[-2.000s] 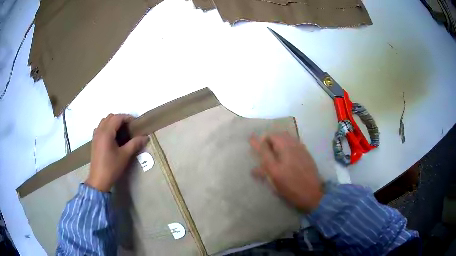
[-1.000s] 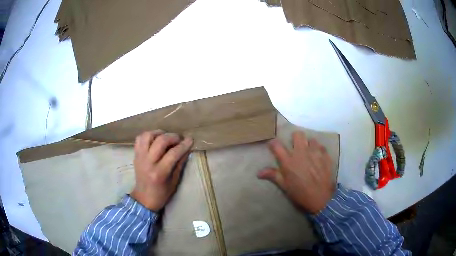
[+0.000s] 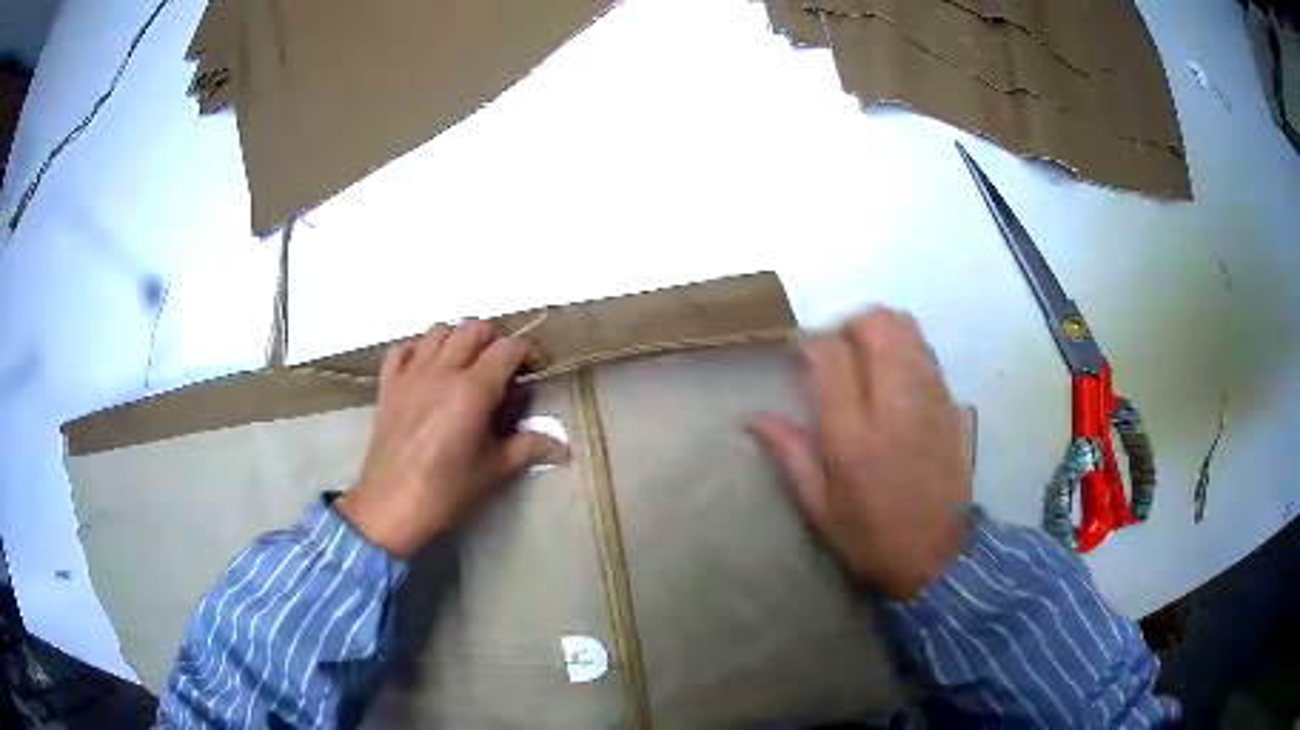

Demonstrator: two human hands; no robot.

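Observation:
A large front panel (image 3: 713, 528) lies pale side up on the table. A brown facing (image 3: 656, 311) runs along its far edge. A tan seam (image 3: 606, 542) crosses the pale side. My left hand (image 3: 449, 428) rests on the facing edge left of the seam, fingers bent over the fold; whether it pinches cloth is unclear. White paper number labels show near my left thumb and lower down, one (image 3: 585, 659) beside the seam. My right hand (image 3: 884, 449) is blurred, over the panel's right part at the facing's end; its grip is unclear.
Tailor's shears (image 3: 1079, 342) with red handles lie at the right, blades pointing away. Stacked cut panels (image 3: 998, 86) lie at the far right and another brown stack (image 3: 371, 100) at the far left. A dark cord (image 3: 86, 114) and loose threads lie on the white table (image 3: 642, 171).
The facing strip, folded over the pale side a second ago, now lies back in a narrower band and uncovers a label. Both hands have moved slightly farther from me.

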